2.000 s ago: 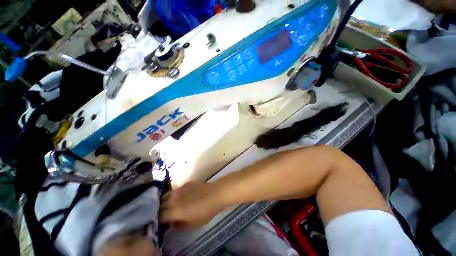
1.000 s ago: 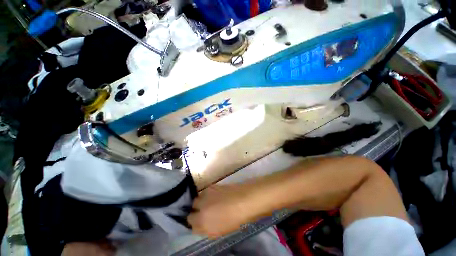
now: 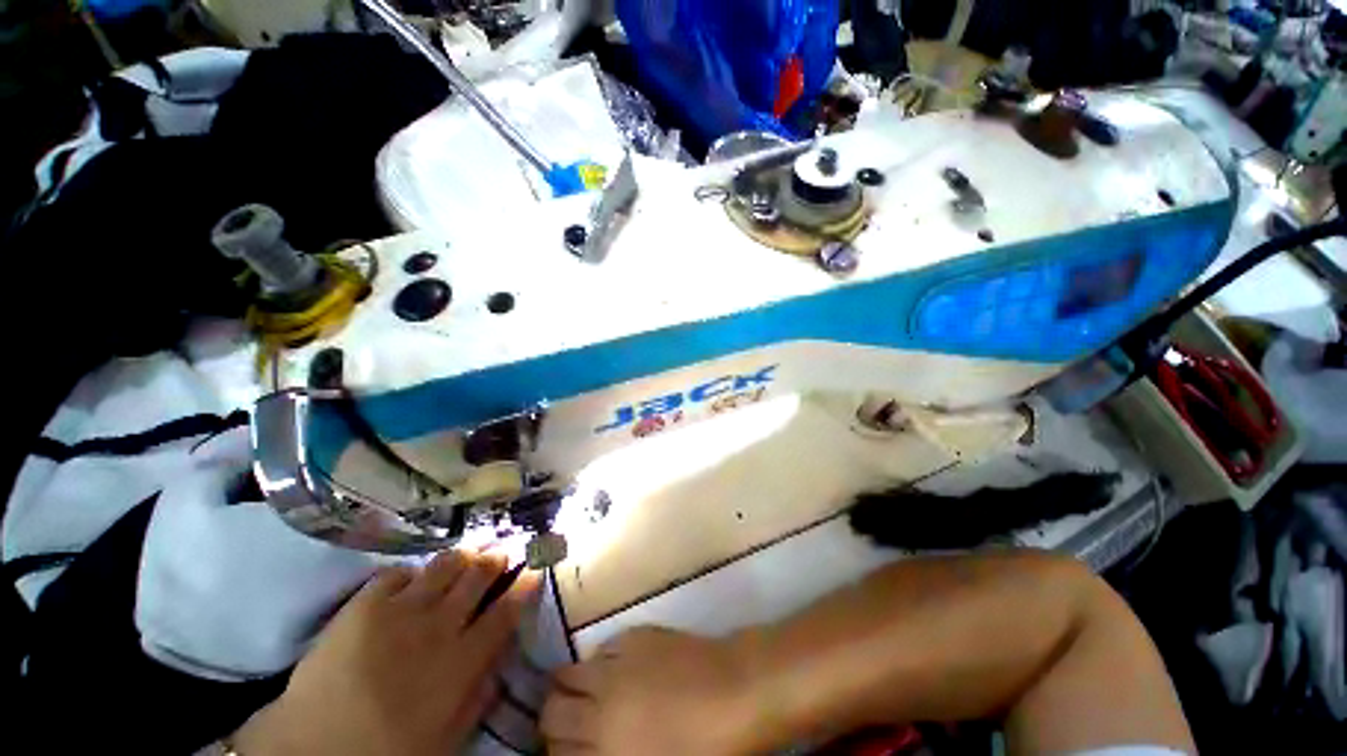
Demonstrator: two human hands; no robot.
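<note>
The white sewing machine with a blue band (image 3: 665,332) spans the middle of the view. White cloth with black stripes (image 3: 222,569) drapes left of the needle area. My left hand (image 3: 392,650) lies on the cloth, fingertips close to the presser foot (image 3: 517,517), beside a narrow black strip (image 3: 502,588). My right hand (image 3: 643,694) is curled at the cloth just right of it, at the lower edge. Its fingertips are bent under, so its exact hold is hidden. The needle point is too bright and small to make out.
A black fuzzy strip (image 3: 982,510) lies on the table right of the bed. A pale side tray (image 3: 1138,414) holds red-handled tools (image 3: 1219,406). A metal lamp arm (image 3: 465,92) reaches over the machine. Dark cloth (image 3: 318,126) heaps behind left; a blue bag (image 3: 724,59) stands behind.
My left hand has come up from the lower edge to beside the presser foot. My right hand stays near the cloth edge. The view has shifted, showing more behind the machine.
</note>
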